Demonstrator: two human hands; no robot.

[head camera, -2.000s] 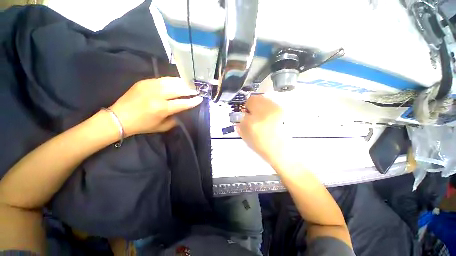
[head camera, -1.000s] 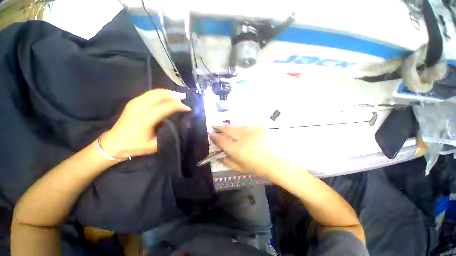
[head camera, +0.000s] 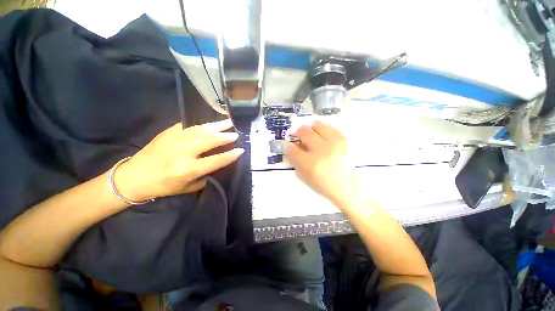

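Observation:
A large dark garment piece (head camera: 109,91) covers the left side, its edge running beside the foot area of the white sewing machine (head camera: 401,36). My left hand (head camera: 176,161) lies flat on the cloth, fingers spread a little towards the needle area. My right hand (head camera: 316,152) is right of the foot, fingers curled at a small metal edge guide (head camera: 279,146); a small dark tip shows at the fingers, but whether the hand holds it is unclear. Bright light washes out the needle area.
A grey tension knob (head camera: 328,98) sits above my right hand. A black pad (head camera: 481,176) and clear plastic bag (head camera: 529,176) lie at the right table edge. A measuring tape (head camera: 298,229) runs along the front edge. Dark garments (head camera: 456,261) are piled below.
My right hand has moved up from the cloth edge to the guide; the thin pointed tool seen under it no longer shows clearly. My left hand has let the lifted cloth fold down and lies flatter.

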